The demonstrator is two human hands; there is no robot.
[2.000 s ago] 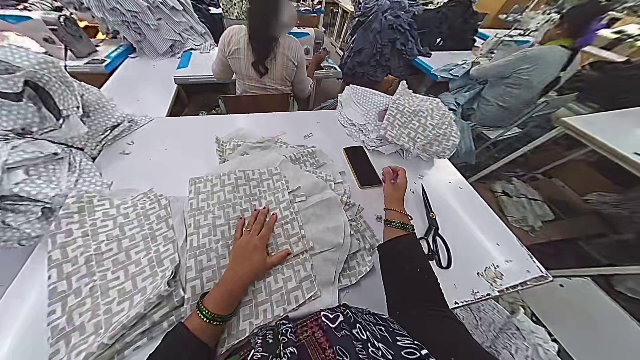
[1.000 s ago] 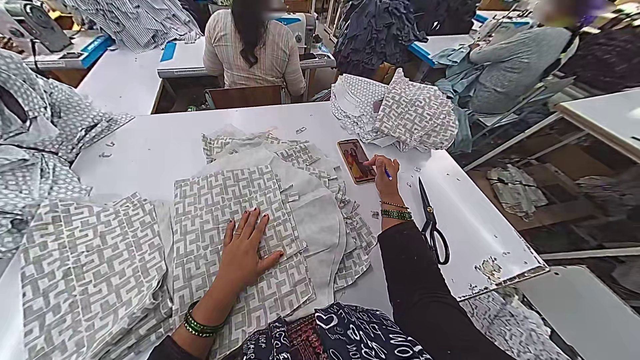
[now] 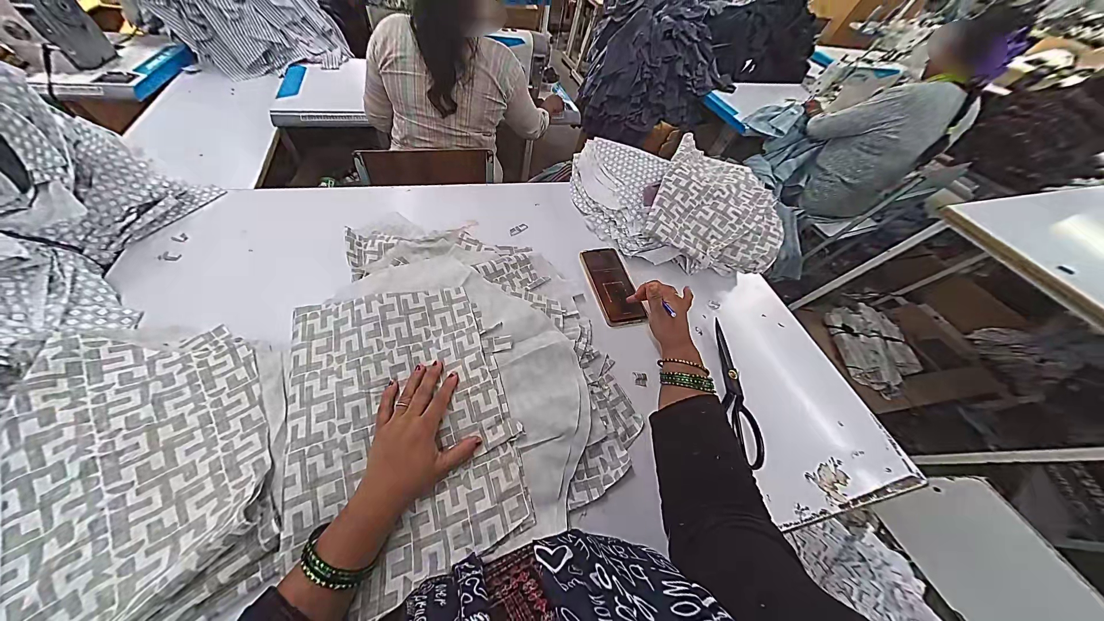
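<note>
My left hand (image 3: 420, 431) lies flat, fingers apart, on a stack of grey-and-white patterned fabric pieces (image 3: 345, 362). Plain pale fabric layers (image 3: 543, 379) fan out from under the stack. A blue pen (image 3: 668, 308) is held in my right hand (image 3: 666, 315), whose finger touches or hovers just over the lit screen of a smartphone (image 3: 614, 289) lying on the table. Beside my right wrist lie black-handled scissors (image 3: 733, 392), blades pointing away from me.
A fabric heap (image 3: 716, 207) sits at the table's (image 3: 431, 203) far edge. More patterned fabric (image 3: 129, 448) covers the left side, with dotted fabric (image 3: 60, 172) behind it. A person (image 3: 448, 86) sits with their back to me beyond the table; another person (image 3: 880, 129) sits at the right.
The phone's screen was dark and then lit up. My right hand, closed beside the phone at first, has moved onto it with a finger extended. My left hand stays on the fabric.
</note>
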